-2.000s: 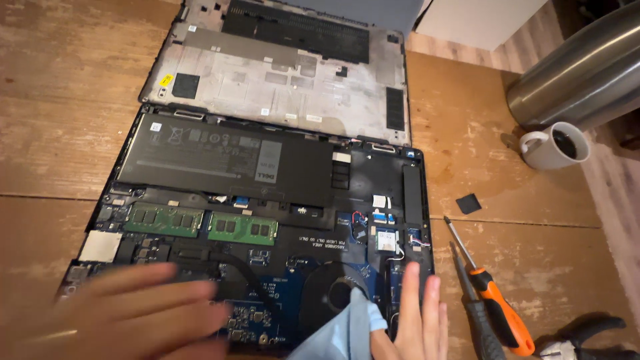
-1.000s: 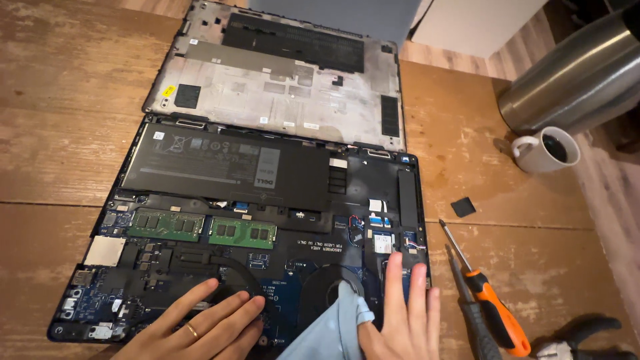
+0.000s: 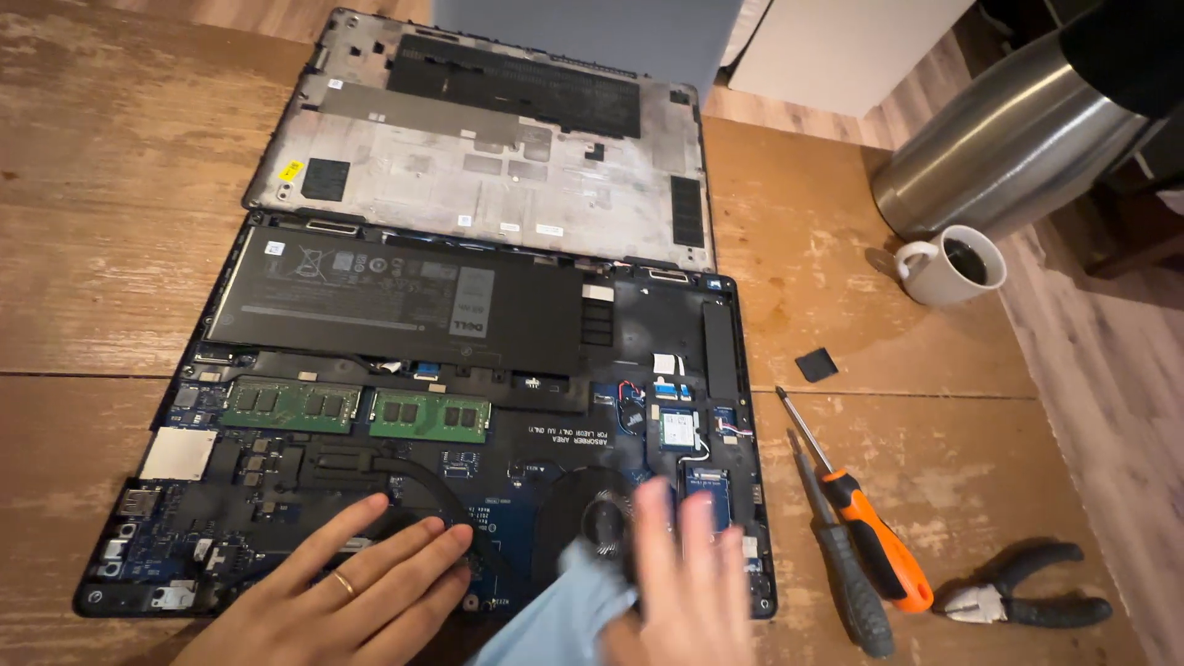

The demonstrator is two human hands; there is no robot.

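Note:
A Dell laptop with its inside exposed (image 3: 518, 407) lies on the wooden table, its battery (image 3: 398, 301) at the top left and two green memory modules (image 3: 430, 415) below that. My left hand (image 3: 361, 592) rests with spread fingers on the lower left part, over the board and a heat pipe, holding nothing. Over the lower right, my right hand (image 3: 680, 583) is blurred and holds a light blue cloth (image 3: 560, 615) between thumb and palm. Under the cloth's tip is a round black fan (image 3: 578, 518), partly hidden. The removed bottom cover (image 3: 425, 176) lies inner side up behind the laptop.
Right of the laptop lie an orange-handled screwdriver (image 3: 874, 536), a dark-handled screwdriver (image 3: 849, 592), pliers (image 3: 1027, 587) and a small black square piece (image 3: 816, 364). Farther back, a white mug of dark liquid (image 3: 948, 268) stands beside a steel thermos jug (image 3: 1008, 129).
My left hand, blurred two seconds ago, has settled on the laptop's lower left part. The cloth stays in my right hand near the fan.

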